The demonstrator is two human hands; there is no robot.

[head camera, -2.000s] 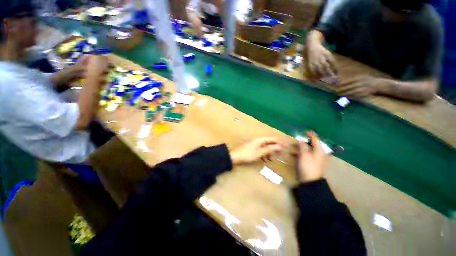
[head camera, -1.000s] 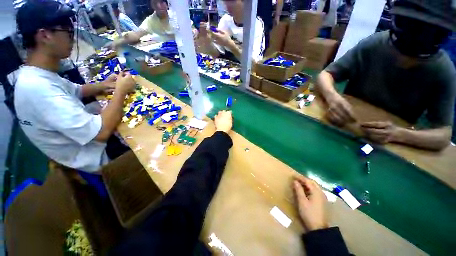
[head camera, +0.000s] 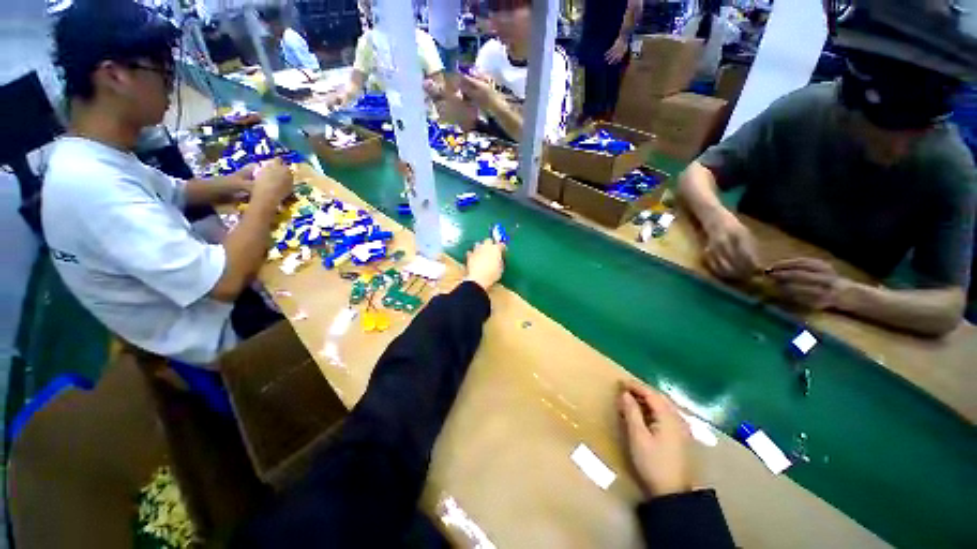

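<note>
My left hand (head camera: 485,263) reaches out to the near edge of the green conveyor belt (head camera: 600,300). A small blue battery pack (head camera: 498,233) is at its fingertips; I cannot tell if the fingers grip it. My right hand (head camera: 656,438) rests over the tan tabletop at the belt's near edge, fingers slightly curled, with nothing visible in it. A white label (head camera: 592,466) lies flat on the tabletop left of my right hand. A battery pack with a white patch (head camera: 767,451) lies on the belt to the right of my right hand.
A pile of blue, white and yellow parts (head camera: 337,231) lies at left, with green circuit boards (head camera: 401,300) beside it. A white post (head camera: 412,139) stands near them. One worker sits at left, another across the belt. Open cardboard boxes (head camera: 611,201) stand beyond the belt.
My left arm has swung out left and forward from near my right hand to the belt. The battery packs on the belt have shifted right over the last second.
</note>
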